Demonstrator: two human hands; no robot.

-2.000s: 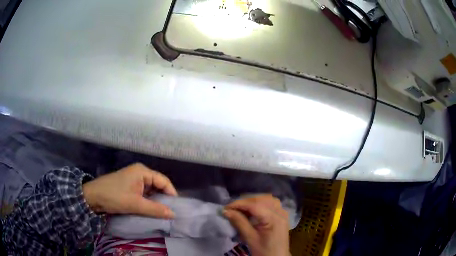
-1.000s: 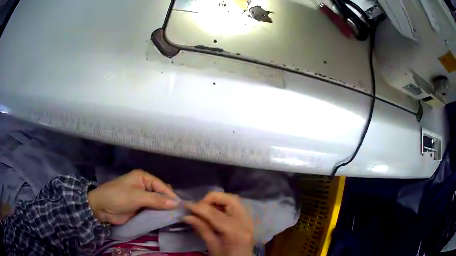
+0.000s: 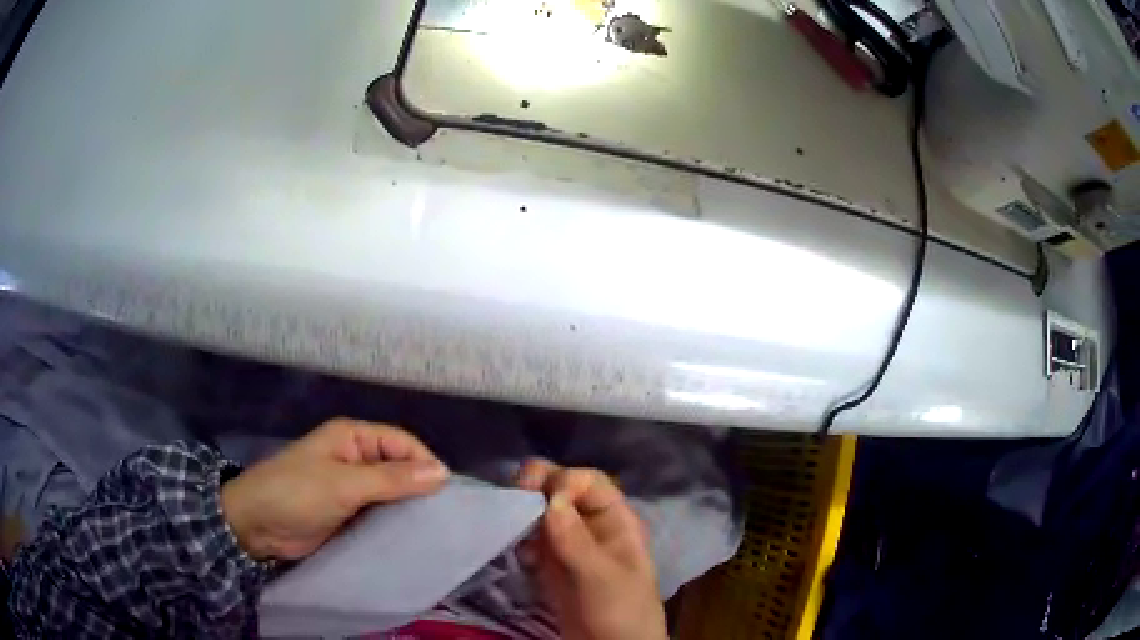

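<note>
A light grey cloth piece (image 3: 406,550) is held taut in the lap, below the table's front edge. It has a straight upper edge and a pointed right corner. My left hand (image 3: 328,485) pinches its upper edge between thumb and fingers. My right hand (image 3: 590,538) pinches its right corner; the lower part of this hand is cut off by the bottom of the picture. More grey cloth (image 3: 688,531) lies loose behind and to the right of my right hand.
The white table (image 3: 250,213) curves across above my hands. A black cord (image 3: 916,275) crosses its front edge. A yellow crate (image 3: 825,538) stands below at right. Red-handled tool (image 3: 825,44) and black-handled scissors (image 3: 881,44) lie by the machine head (image 3: 1000,138). Grey cloth hangs at left.
The cloth piece was bunched between my hands and now lies flat and stretched. My right hand moved left toward my left hand, then slightly back right to the corner.
</note>
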